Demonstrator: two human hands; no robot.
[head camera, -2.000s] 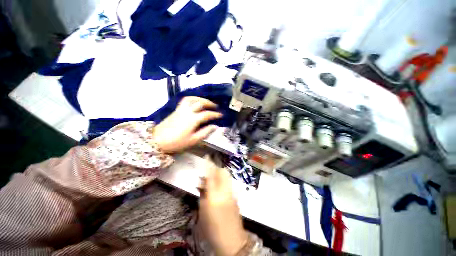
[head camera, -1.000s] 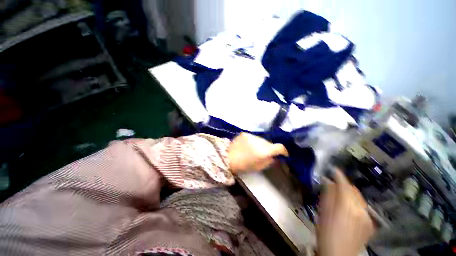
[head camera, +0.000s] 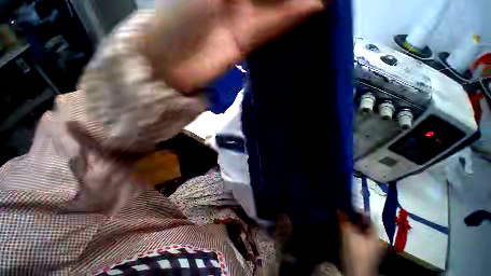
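A navy garment panel (head camera: 301, 118) is held up close to the camera, stretched lengthwise between my hands and hiding the needle area. My left hand (head camera: 215, 43) is raised at the top, blurred and partly cut off by the edge, with fingers across the panel's upper part. My right hand (head camera: 360, 242) is blurred at the bottom, its fingers on the panel's lower right edge. A white garment panel (head camera: 234, 167) with a short dark band hangs along the navy panel's left side. The overlock machine (head camera: 430, 91) stands right of the cloth.
The machine's front has cream tension dials (head camera: 386, 109) and a dark panel (head camera: 428, 137) with red digits. Blue and red tapes (head camera: 401, 229) hang over the white table (head camera: 430, 215). Thread cones (head camera: 428, 27) stand behind. My checked apron (head camera: 177, 264) covers my lap; dark shelving is at left.
The navy cloth has come up from the table to in front of the camera. My left hand has risen; my right hand has moved to the cloth's lower end. The view has shifted.
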